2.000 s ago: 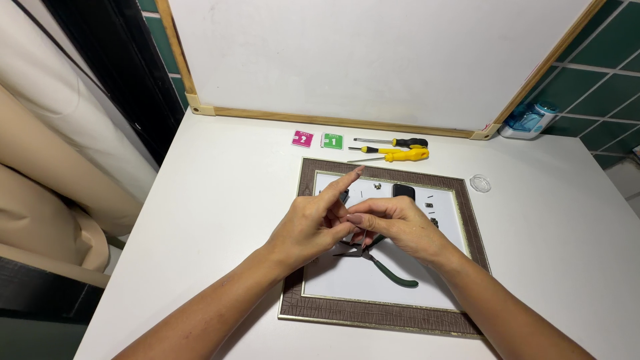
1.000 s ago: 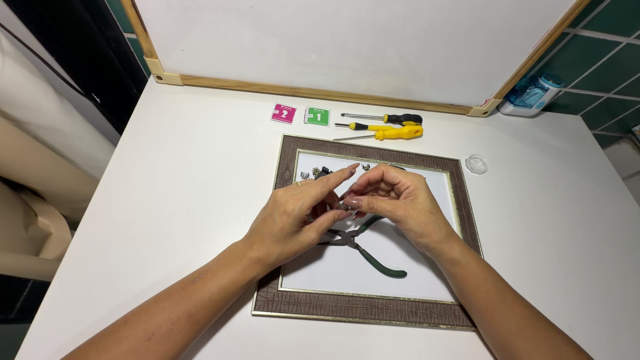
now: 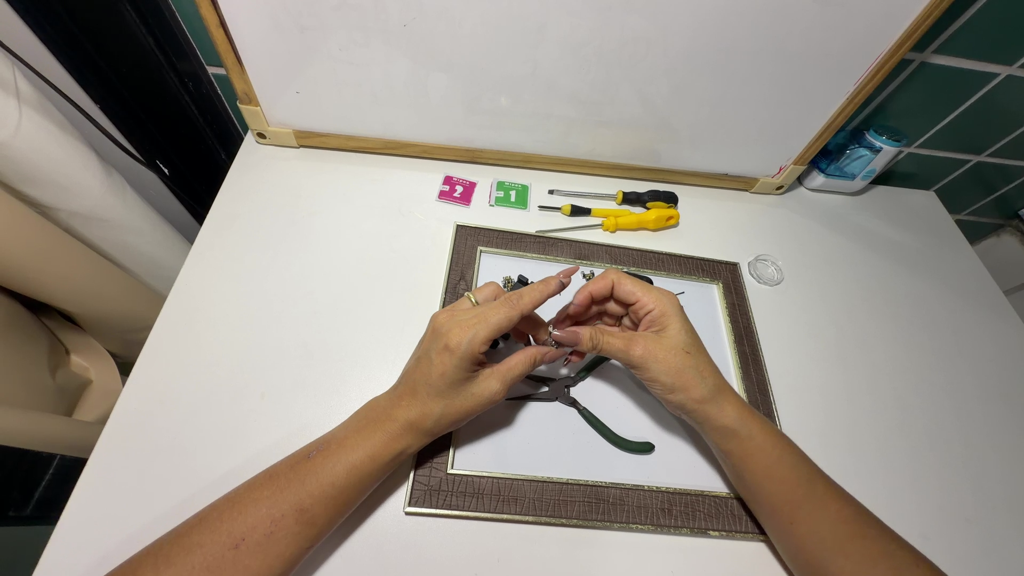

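My left hand [image 3: 480, 344], with a ring on one finger, pinches a tiny metallic part [image 3: 551, 339] from the left. The fingertips of my right hand [image 3: 640, 336] close on the same part from the right; its exact kind is too small to tell. Both hands hover over a brown textured picture frame [image 3: 576, 500] with a white inner surface. Long-nose pliers with green handles [image 3: 612, 432] lie on that surface below my fingers, jaws pointing left. Small dark and metallic components [image 3: 514, 283] lie near the inner top edge, partly hidden by my hands.
Behind the frame lie three screwdrivers [image 3: 640, 220], a pink wipe packet [image 3: 457, 191] and a green one [image 3: 510, 194]. A small clear round dish [image 3: 766, 270] sits right of the frame. A whiteboard [image 3: 512, 156] stands at the back, with a blue and white container [image 3: 852, 160] beside its right corner.
My hands stay together at the small part, with the fingers shifting slightly around it. The view has moved somewhat.
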